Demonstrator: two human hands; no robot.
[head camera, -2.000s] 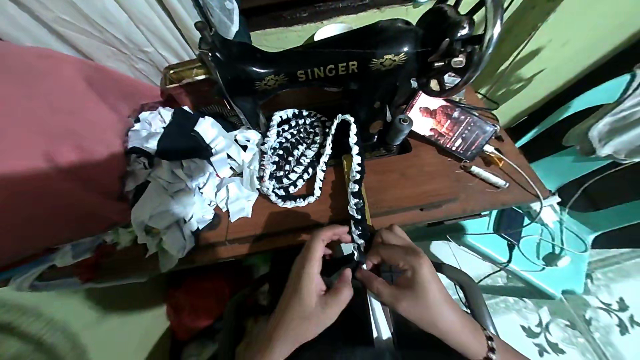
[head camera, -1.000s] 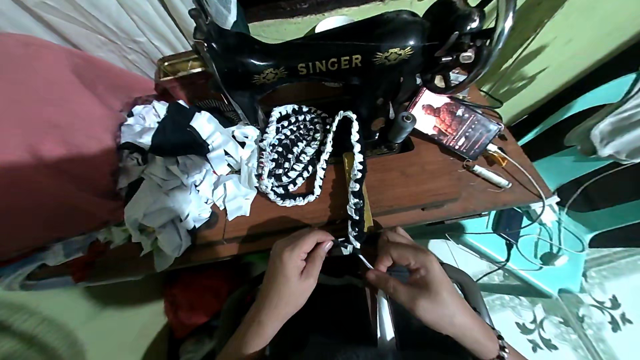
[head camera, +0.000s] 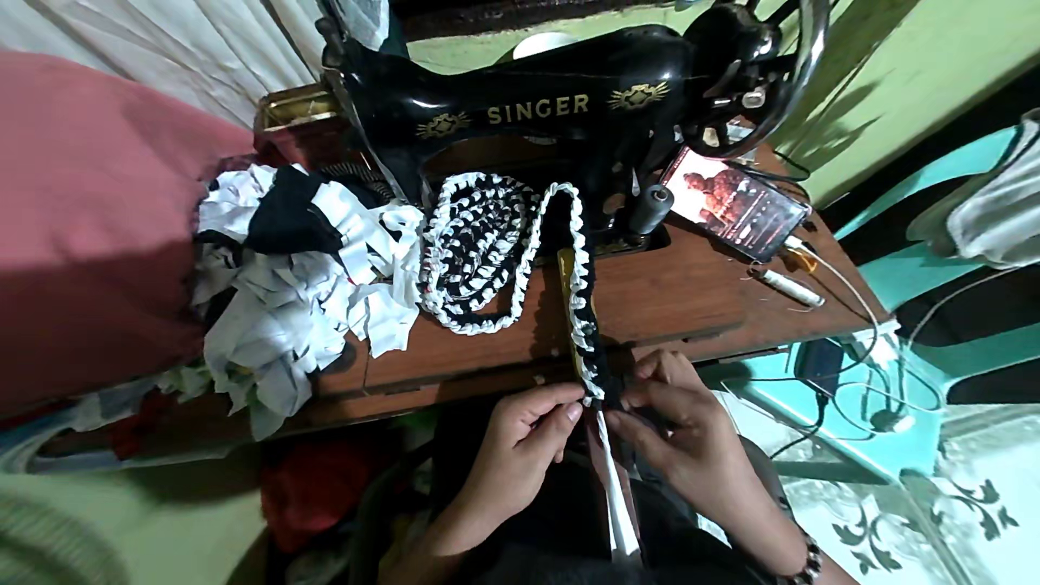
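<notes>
A black-and-white braided fabric strip (head camera: 578, 301) runs from a coil (head camera: 479, 244) on the wooden sewing table down past the table's front edge. My left hand (head camera: 528, 455) pinches the strip's lower end between thumb and index finger. Close on its right, my right hand (head camera: 691, 447) has its fingers bent around black fabric at the same end; what lies between its fingertips is partly hidden. A loose white fabric strip (head camera: 615, 496) hangs from the braid's end between my hands, over my lap. A yellow strip, perhaps a ruler (head camera: 566, 284), lies under the braid.
Behind the coil stands a black Singer sewing machine (head camera: 552, 89). White and black fabric scraps (head camera: 284, 284) are heaped at left beside a red cloth (head camera: 97, 227). At right are a grey thread spool (head camera: 652, 210), a lit phone (head camera: 735, 203) with a cable, and a teal plastic chair (head camera: 861, 422).
My right hand's fingers have gone from the white strip below the braid's end to the black fabric beside it. My left hand still pinches the end of the braid.
</notes>
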